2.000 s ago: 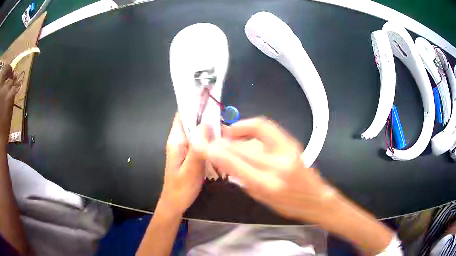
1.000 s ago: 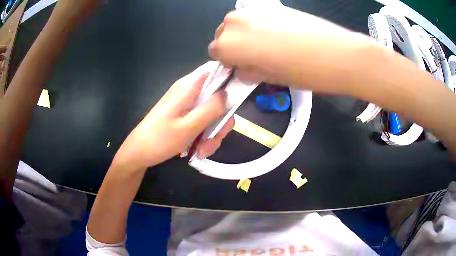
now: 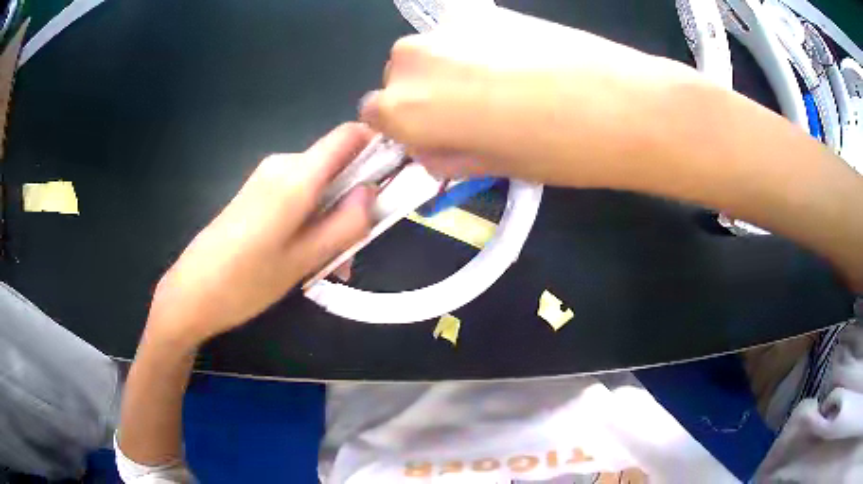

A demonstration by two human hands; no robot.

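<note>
My left hand (image 3: 255,236) grips a white curved fan half (image 3: 374,222) with its cavity side up, above the black bench. My right hand (image 3: 426,104) is at the upper end of the same fan half; its fingertips are hidden behind the hand. The white neckband (image 3: 426,298) curves round below and to the right of the hands. A blue battery (image 3: 464,194) shows inside the curve, partly under my right forearm. A yellow tape strip (image 3: 464,227) lies inside the curve, beside the battery.
Yellow tape scraps lie near the front edge (image 3: 554,310), below the neckband (image 3: 447,329) and at the far left (image 3: 51,198). Several white fan assemblies (image 3: 771,57) stand at the upper right. A white fan end (image 3: 421,13) shows at the top, partly behind my right hand.
Since two seconds ago the fan half has turned to a slant and tape pieces have appeared on the bench. Over the last second both hands have moved slightly left; another person's arm at left has left view.
</note>
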